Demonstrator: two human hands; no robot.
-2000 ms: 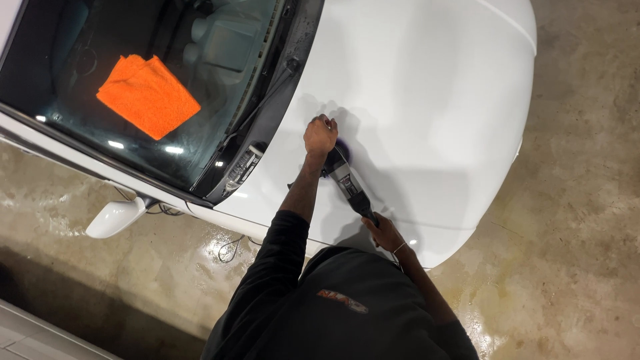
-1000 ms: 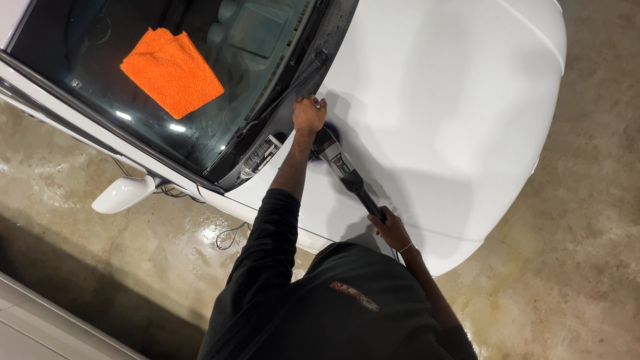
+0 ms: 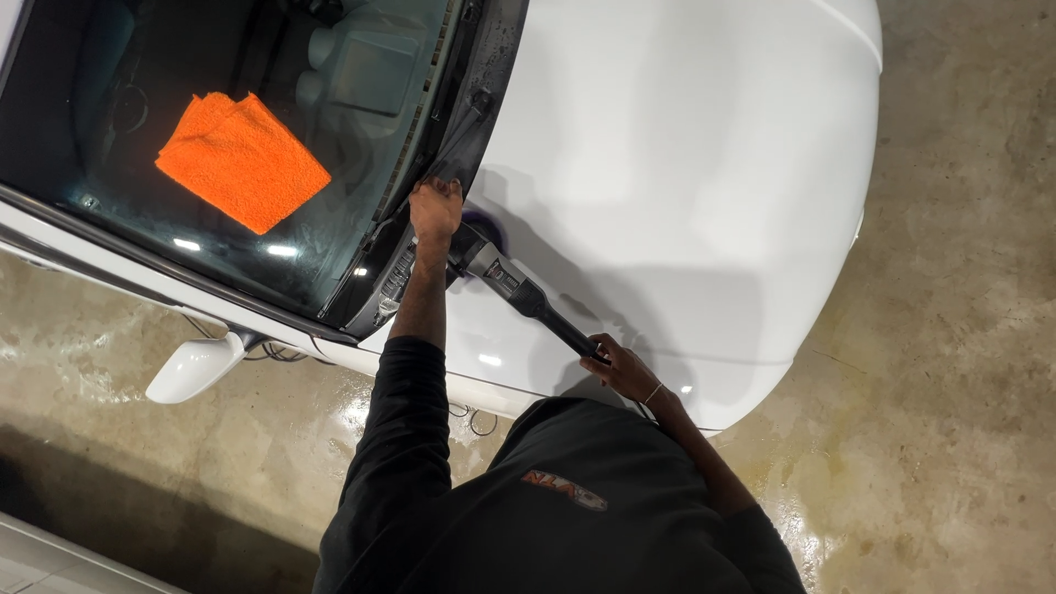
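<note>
A black and grey car polisher (image 3: 516, 285) with a purple-edged pad lies on the white car hood (image 3: 685, 190), its head close to the windshield cowl. My left hand (image 3: 436, 208) is closed at the polisher's head, over the cowl edge; the part it grips is mostly hidden under the fingers. At the other end, my right hand (image 3: 623, 371) holds the black rear handle, near the hood's side edge. A folded orange microfiber towel (image 3: 243, 165) rests on the windshield (image 3: 330, 223), left of my left hand.
Wiper arms (image 3: 371, 239) and the black cowl (image 3: 491, 74) run along the base of the windshield. A white side mirror (image 3: 198, 367) sticks out at the lower left. Thin cables (image 3: 483, 421) show beside the car above the wet-looking concrete floor (image 3: 949, 330). Another pale surface (image 3: 58, 565) lies at the bottom left.
The polisher's head and my left hand have moved across the hood toward the windshield, up to the cowl. Both hands stay at the polisher. The view has shifted slightly.
</note>
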